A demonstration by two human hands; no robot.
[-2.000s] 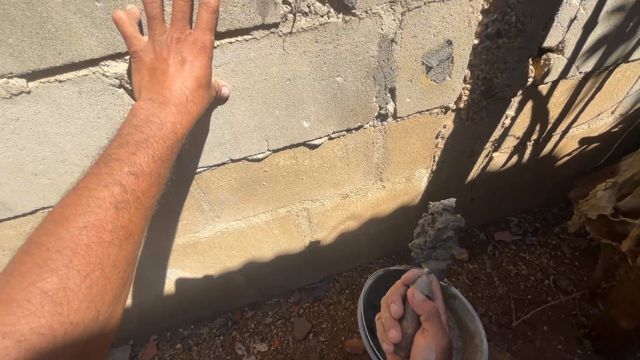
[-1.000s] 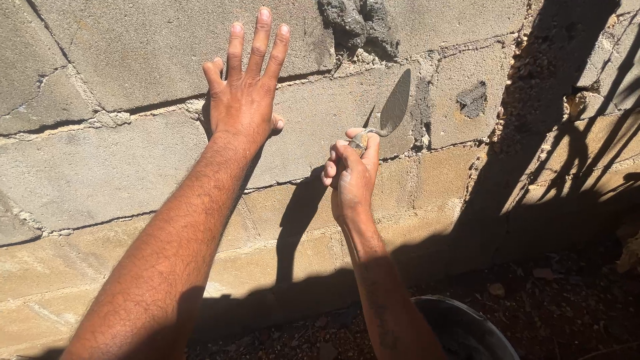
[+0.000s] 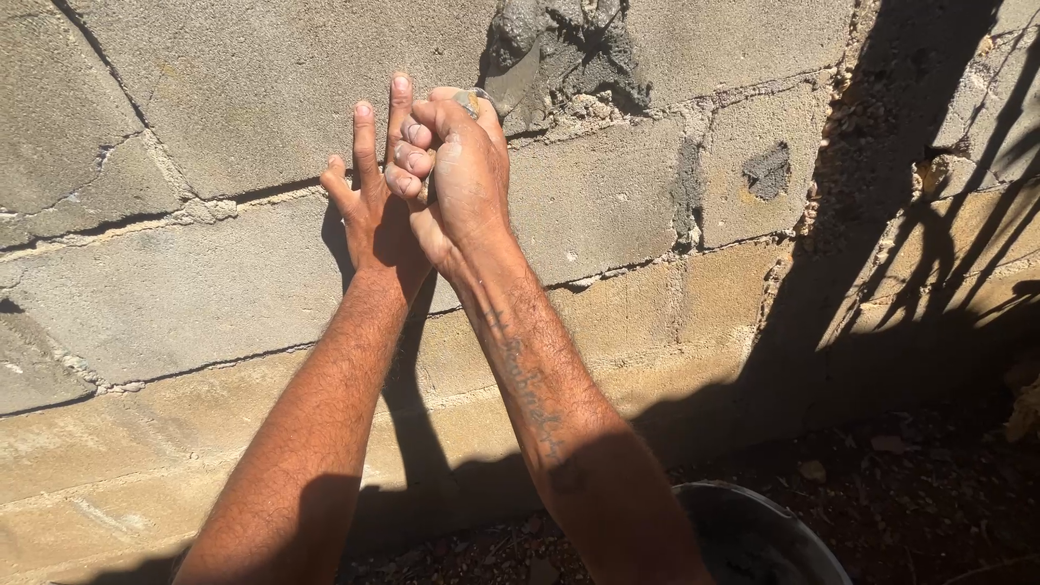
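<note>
My right hand (image 3: 459,166) is closed around the handle of a pointing trowel, whose metal blade (image 3: 517,85) lies against wet grey mortar (image 3: 597,57) on a concrete block wall (image 3: 593,195). Most of the handle is hidden in my fist. Behind and just left of it, my left hand (image 3: 378,191) rests on the wall with its fingers spread, partly covered by the right hand. It holds nothing. The mortar sits in a rough lump above a horizontal joint.
A bucket (image 3: 768,508) stands in shadow at the wall's foot, its rim partly behind my right forearm. Dark soil with small stones (image 3: 812,471) lies around it. A smaller patch of grey mortar (image 3: 766,171) is on a block at the right.
My right hand has risen with the trowel from over the bucket to the wall, and the blade now meets the mortar lump. The left hand stays on the wall. The view has shifted.
</note>
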